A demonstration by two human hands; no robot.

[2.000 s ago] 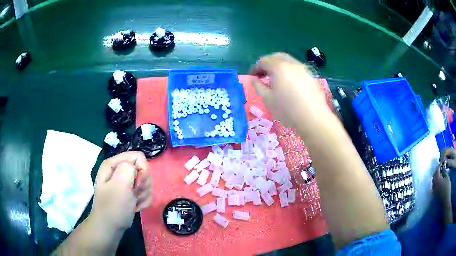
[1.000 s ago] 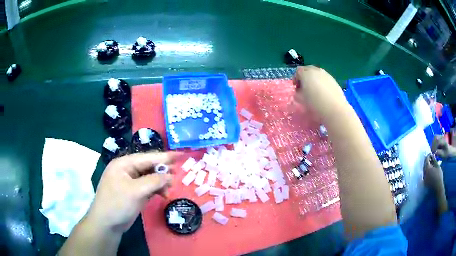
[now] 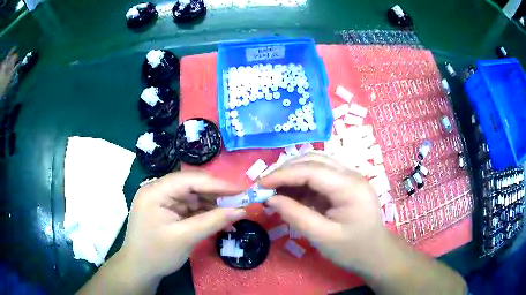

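Note:
My left hand (image 3: 179,222) and my right hand (image 3: 323,201) meet over the mat and hold a small whitish-blue cylindrical part (image 3: 247,197), likely a small motor, between their fingertips. The left fingers grip its left end and the right fingers its right end. A round black housing (image 3: 245,245) with a white piece and fine wires lies on the pink-red mat (image 3: 213,276) just below the hands. White pads (image 3: 354,141) lie in a heap, partly hidden by my right hand. White rings (image 3: 265,78) fill part of the near blue bin (image 3: 277,141).
Other black housings (image 3: 198,140) stand left of the bin and at the back. A white cloth (image 3: 95,196) lies at left. A clear blister tray (image 3: 427,115) with small parts covers the mat's right side. A far blue bin (image 3: 502,109) sits on a tray of motors (image 3: 502,201). Another person's hand shows at far left.
My right hand has come from the blister tray to meet my left hand, and both now hold the small part. The view has shifted, so the bench items sit further right.

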